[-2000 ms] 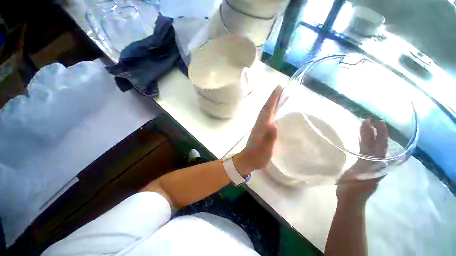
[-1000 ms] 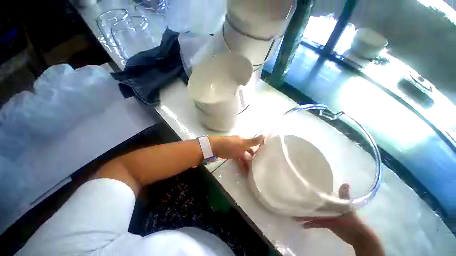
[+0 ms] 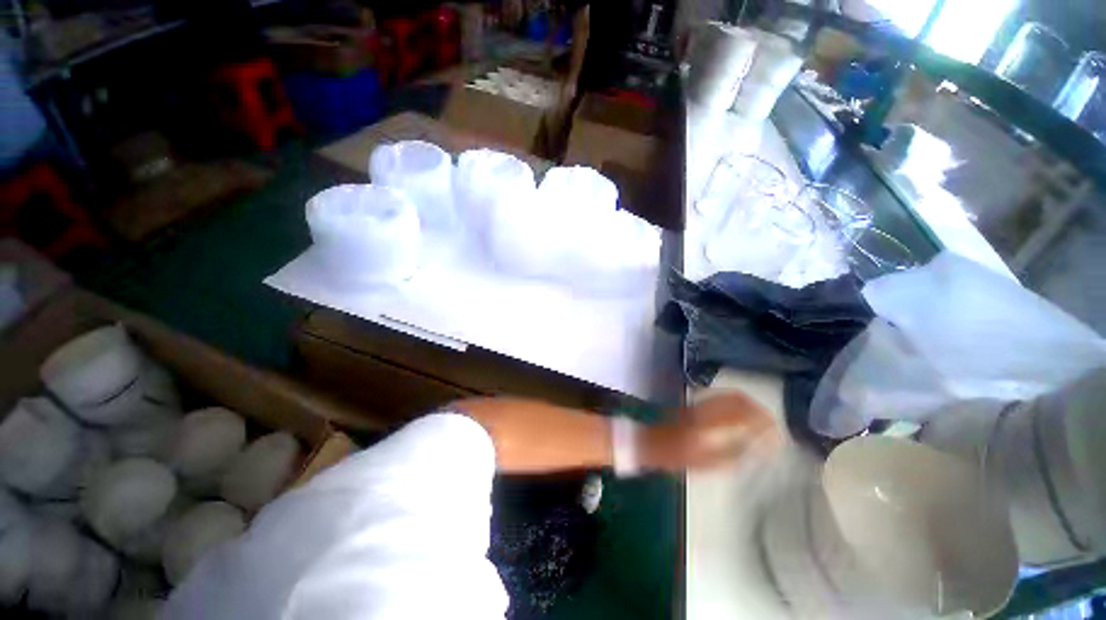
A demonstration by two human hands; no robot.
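My left hand [image 3: 725, 432] is blurred, palm side unclear, above the white bench [image 3: 718, 569] beside a stack of off-white bowls. The top bowl [image 3: 895, 491] is tilted with its opening up; the part of the stack nearest my hand is blurred. I cannot tell whether my fingers touch or hold anything. My right hand is out of the picture. A dark blue cloth [image 3: 776, 317] lies crumpled just beyond my left hand, with thin translucent white wrapping [image 3: 982, 321] to its right.
Puffy white wrapped pieces [image 3: 364, 230] stand on white sheets [image 3: 534, 317] over a carton. A large carton [image 3: 218, 363] at lower left holds loose off-white bowls [image 3: 127, 497]. Clear vessels [image 3: 758, 224] lie farther along the bench. Red stools [image 3: 252, 103] stand on the green floor.
The view has swung left. The clear vessel and the bowl with it, held between both hands before, are out of view. My left hand is now by the bowl stack; my right hand has left the picture.
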